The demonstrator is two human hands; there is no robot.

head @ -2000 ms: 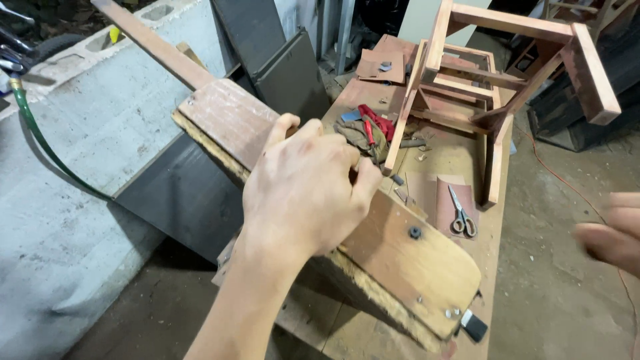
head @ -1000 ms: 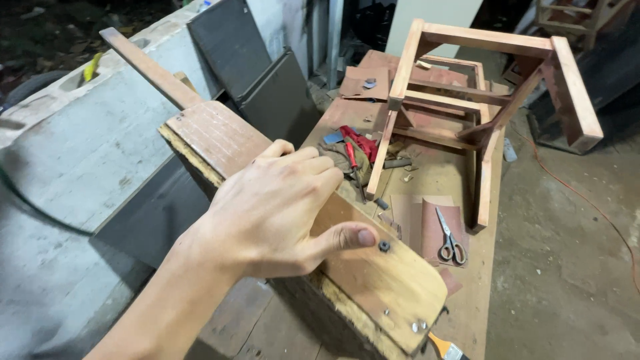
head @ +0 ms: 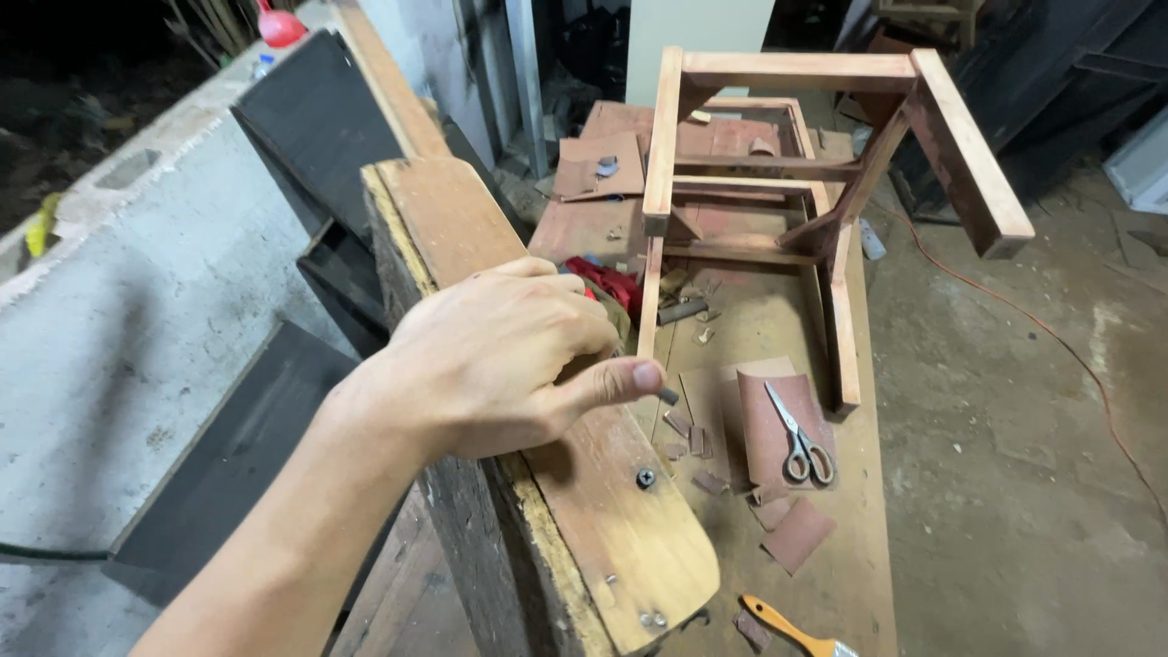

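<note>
My left hand [head: 493, 365] lies over the middle of a long wooden board with rounded corners [head: 630, 538], its fingers curled over the far edge and the thumb stretched out to the right. The board rests on a rough, thick timber [head: 493, 557]. A dark screw head [head: 646, 478] stands up from the board just below the hand, and several shiny metal bits sit at its near end. Whether the fingers pinch something on the board is hidden. My right hand is out of the frame.
A wooden chair frame [head: 766, 167] lies on the worktable [head: 858, 511] at the right. Near it are scissors [head: 797, 438] on reddish sandpaper [head: 762, 424], sandpaper scraps, a red cloth [head: 607, 285] and a paintbrush [head: 794, 630]. Dark panels [head: 237, 456] lean against the pale wall [head: 173, 301]. An orange cord [head: 1031, 319] crosses the floor.
The right hand, seen at the right edge two seconds ago, has left the view. My left hand remains over the board, with its thumb now stretched out. The view has shifted.
</note>
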